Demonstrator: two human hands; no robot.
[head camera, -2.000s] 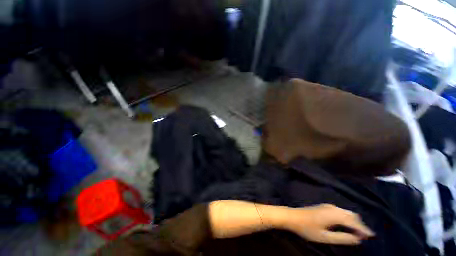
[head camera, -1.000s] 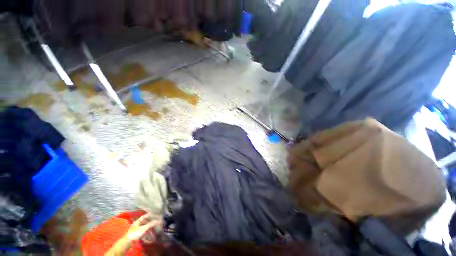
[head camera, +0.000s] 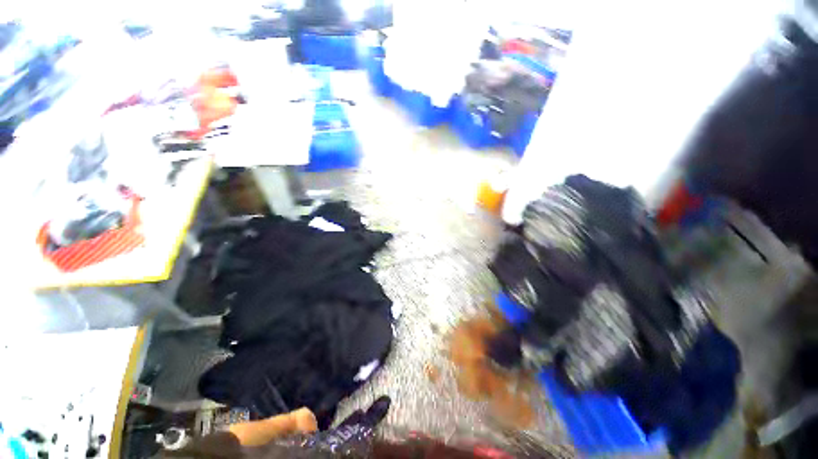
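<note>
A black garment pile (head camera: 305, 314) lies on the floor beside the table legs, left of the middle, with small white patches on it. Neither of my hands can be made out. A short tan shape, perhaps part of a forearm or leg, shows at the bottom edge beside a dark patterned shape. Both are blurred and cut off, and I cannot tell what they are.
White tables (head camera: 152, 273) with yellow edges stand at the left, one bearing a red basket (head camera: 94, 251). A blue crate (head camera: 596, 421) with dark and grey garments (head camera: 619, 296) stands at the right. More blue crates (head camera: 332, 143) stand behind.
The view has swung to another part of the floor. The red stool, the brown cloth and the hand seen at the stool a second ago are out of view. The tables have come into view.
</note>
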